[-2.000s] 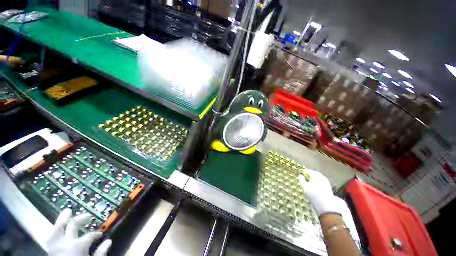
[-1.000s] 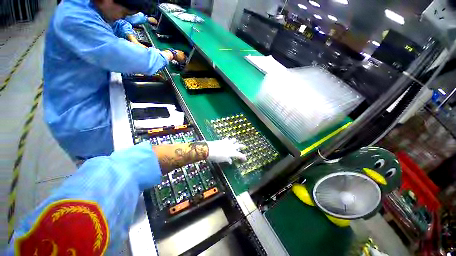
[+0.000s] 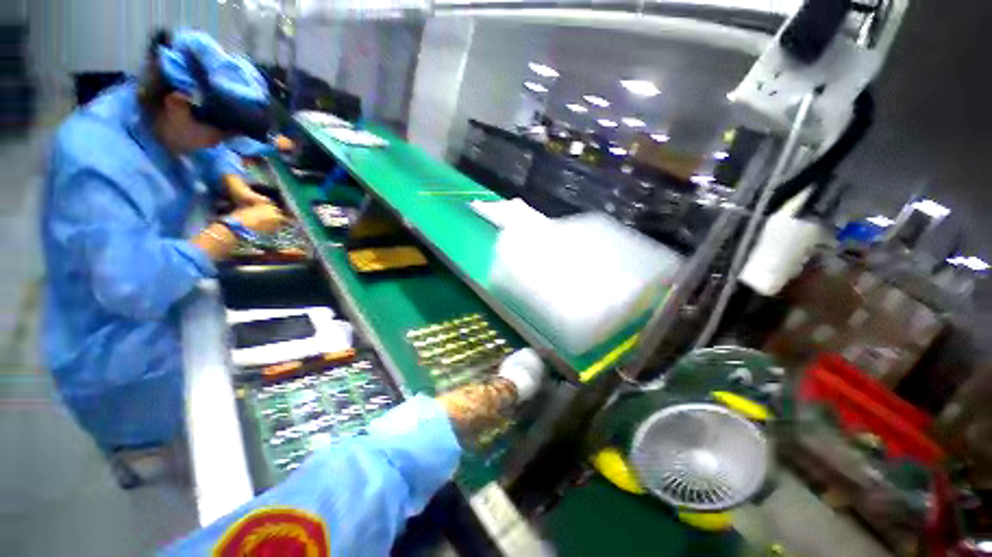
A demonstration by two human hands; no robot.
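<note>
My left hand (image 3: 525, 373), in a white glove, reaches over the right part of the clear blister tray of yellow parts (image 3: 448, 339), close under the shelf edge. Blur hides its fingers, and I cannot tell if it holds anything. My blue sleeve and bare forearm cross the lower middle. The black pallet with green circuit boards (image 3: 315, 405) lies on the conveyor to the left, its lower right part hidden behind my sleeve. An orange clamp bar (image 3: 310, 364) crosses its far end. My right hand is out of the picture.
A person in blue smock and cap (image 3: 131, 250) works at the left. Cloudy stacked trays (image 3: 582, 277) and white paper lie on the upper green shelf (image 3: 435, 223). A penguin-shaped fan (image 3: 699, 455) stands at the right. A yellow-filled black tray (image 3: 388, 259) lies further back.
My left hand has left the boards for the blister tray and moved to its right part. My right hand has gone out of view. The view has turned left, bringing the neighbouring person in.
</note>
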